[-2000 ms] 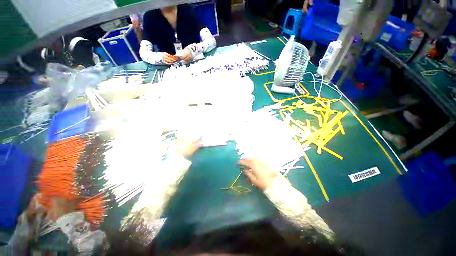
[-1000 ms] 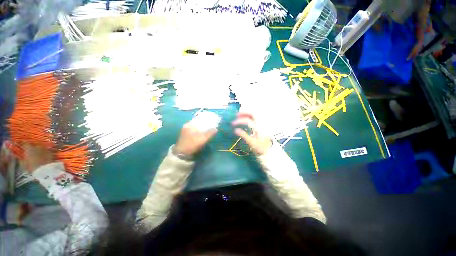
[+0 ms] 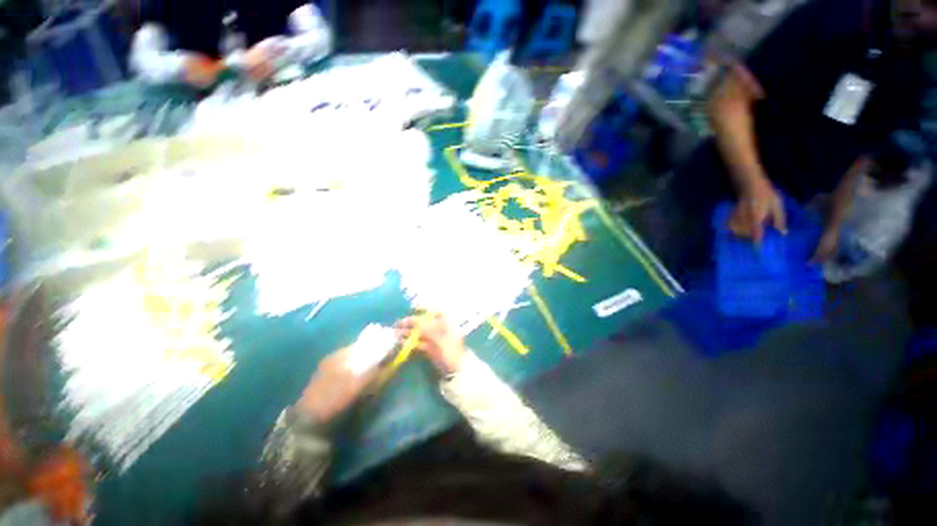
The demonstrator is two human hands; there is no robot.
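The view is blurred. My left hand (image 3: 334, 384) holds a white bundle (image 3: 371, 347), washed out, above the front of the green table. My right hand (image 3: 433, 341) is close to its right, its fingertips on a yellow strip (image 3: 406, 352) that slants down between the hands. Whether the strip touches the bundle cannot be told. White leads (image 3: 467, 262) lie in an overexposed pile beyond my right hand. A loose heap of yellow strips (image 3: 555, 221) lies to the right of that pile.
More white leads (image 3: 134, 349) lie at left. A fan (image 3: 499, 113) stands at the far side, and a white label (image 3: 616, 302) is near the right edge. One person's hands (image 3: 241, 64) show across the table. Another person's hand (image 3: 758, 211) is over a blue crate (image 3: 755, 272) at right.
The view has swung to the right, and a person at right has come into view. A yellow strip now shows between my hands. My right hand is closer to the white bundle.
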